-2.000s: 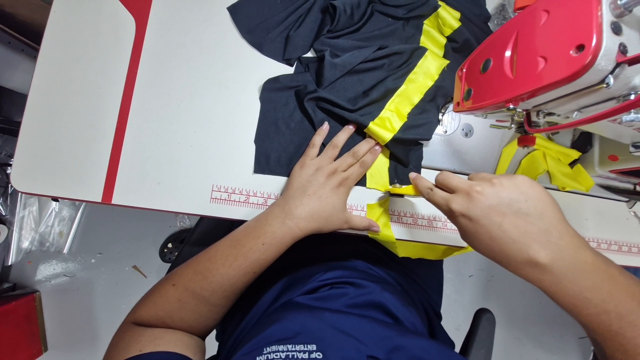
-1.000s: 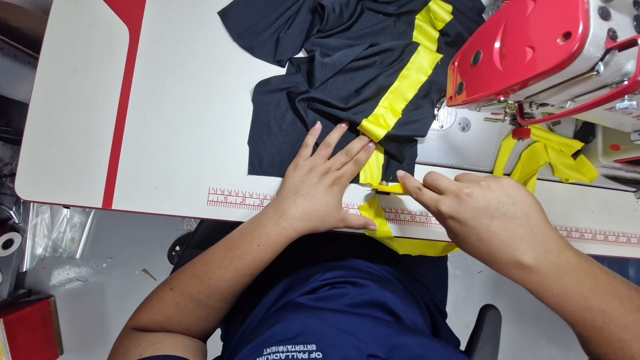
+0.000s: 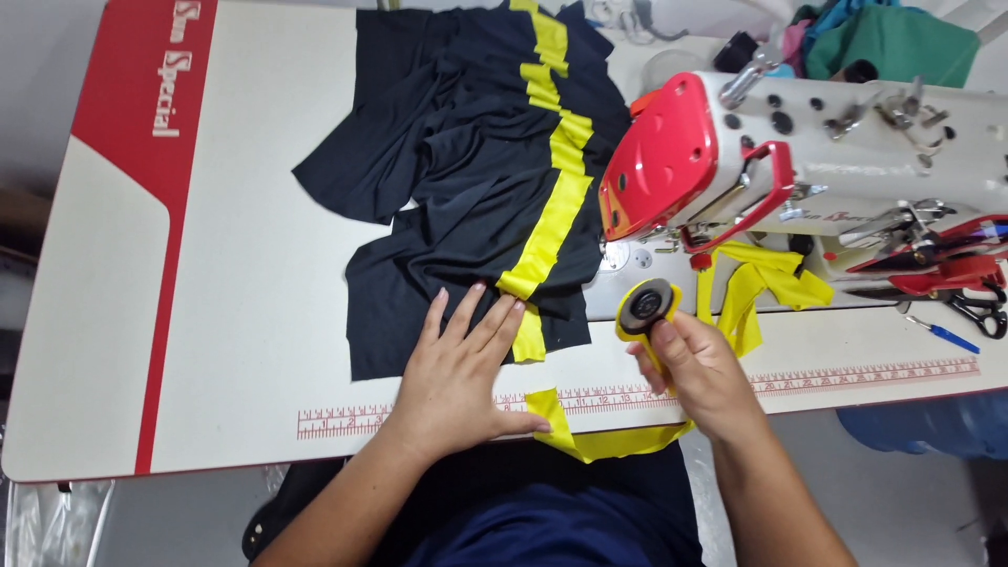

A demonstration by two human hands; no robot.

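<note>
My left hand (image 3: 465,378) lies flat with spread fingers, its fingertips on the lower edge of the black fabric (image 3: 472,236) and its thumb near the cut end of a loose yellow fabric strip (image 3: 587,441). A gap separates that end from the yellow strip (image 3: 551,228) running along the black fabric. Raised over the table's ruler markings, my right hand (image 3: 693,366) grips a yellow rotary cutter (image 3: 647,307) with its round blade side up. The loose strip hangs over the front edge and passes below my right hand.
A red and white sewing machine (image 3: 787,157) stands at the right, with more yellow strip (image 3: 744,295) beside its needle area. Black scissors (image 3: 980,307) and a small blue-handled tool (image 3: 945,332) lie farther right. Green cloth (image 3: 894,47) is heaped behind the machine.
My right hand has lifted away from the fabric edge to the right, showing the rotary cutter. The yellow strip now shows a gap beside my left hand. The view has shifted.
</note>
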